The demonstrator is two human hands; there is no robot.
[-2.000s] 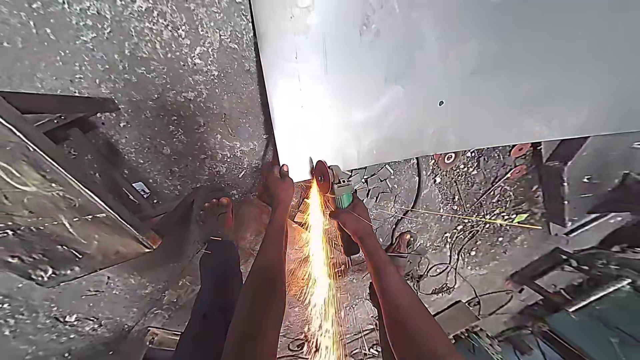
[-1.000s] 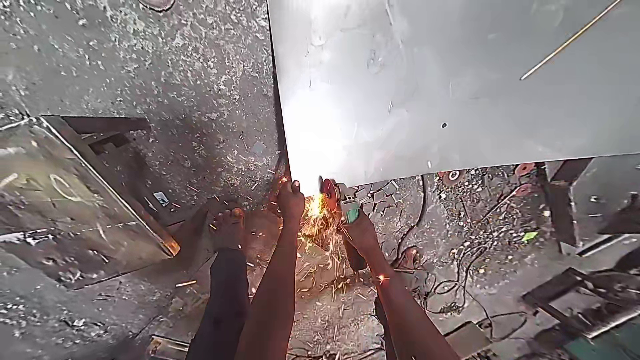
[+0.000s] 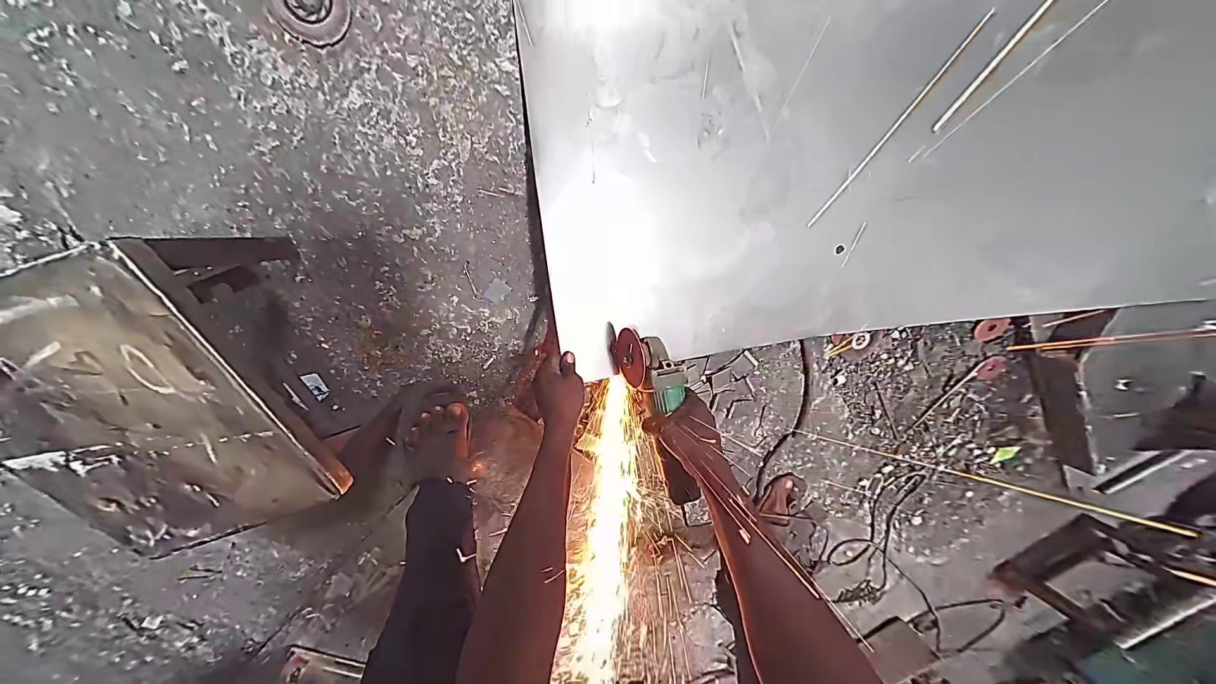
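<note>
A large grey metal sheet (image 3: 855, 171) fills the upper right, with a small dark hole in it. My left hand (image 3: 559, 391) grips the sheet's near left corner, thumb on top. My right hand (image 3: 686, 427) is wrapped round a green angle grinder (image 3: 668, 397). The grinder's red disc (image 3: 631, 357) stands on edge at the sheet's near edge, a little to the right of my left hand. A bright stream of sparks (image 3: 608, 522) pours from the disc down between my forearms. The underside of the sheet is hidden.
At the left stands a metal box or panel (image 3: 161, 408) with chalk-like marks. My bare foot (image 3: 442, 439) is near it. Black cable (image 3: 883, 541), scraps and worn discs (image 3: 991, 330) litter the floor at the right, beside a dark metal frame (image 3: 1064, 570).
The sparks were a short burst one second ago and are now a long stream, as they were two seconds ago. Both hands keep their hold on the sheet and the grinder.
</note>
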